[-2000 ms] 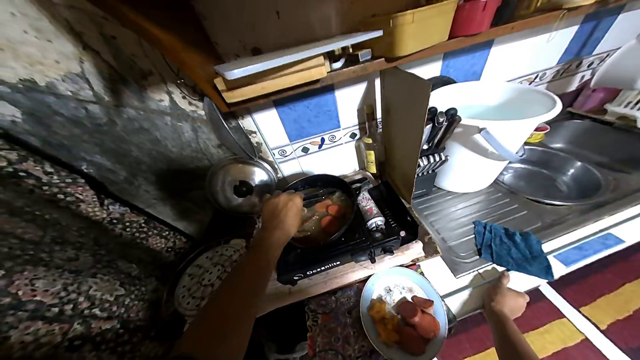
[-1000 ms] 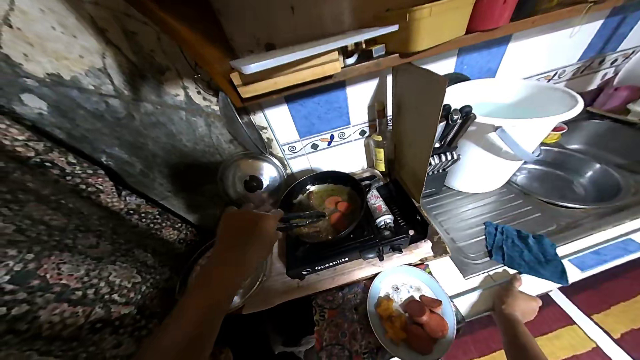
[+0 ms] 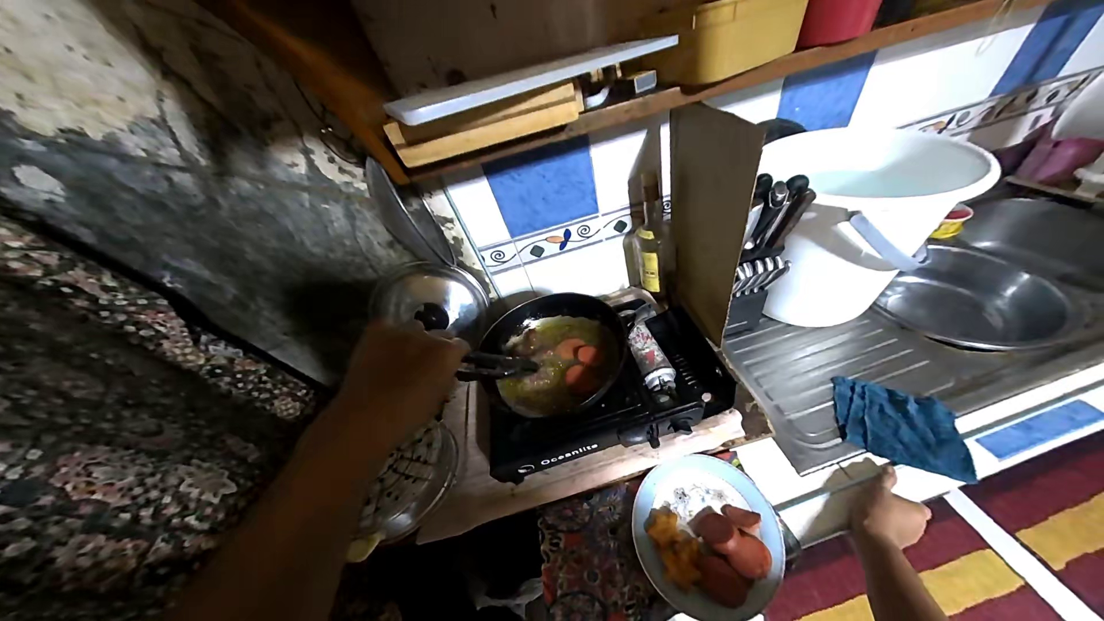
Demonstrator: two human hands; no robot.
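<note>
My left hand [image 3: 405, 366] is closed around black tongs [image 3: 500, 366], whose tips reach over the left part of a black frying pan [image 3: 608, 379]. In the pan, several reddish sausage slices [image 3: 584, 366] lie in bubbling oil, toward the right side. The pan rests on a black portable gas stove [image 3: 552, 453] with a gas canister [image 3: 649, 352] at its right. My right hand [image 3: 893, 513] rests at the sink counter's front edge, just below a blue cloth [image 3: 901, 427]; whether it grips the edge is unclear. A plate [image 3: 642, 517] with reddish slices [image 3: 733, 556] and orange-yellow food [image 3: 673, 543] sits in front of the stove.
A steel lid [image 3: 461, 289] leans behind the pan's left side. A cardboard panel [image 3: 711, 216] stands between stove and knife block [image 3: 746, 310]. A white bucket [image 3: 819, 267] of water stands beside the sink [image 3: 983, 302]. A glass bottle [image 3: 649, 250] is behind the stove. Shelf [image 3: 638, 108] overhangs.
The tongs have moved from over the middle of the pan toward its left side, with my left hand drawn back left. My right hand stays by the counter edge.
</note>
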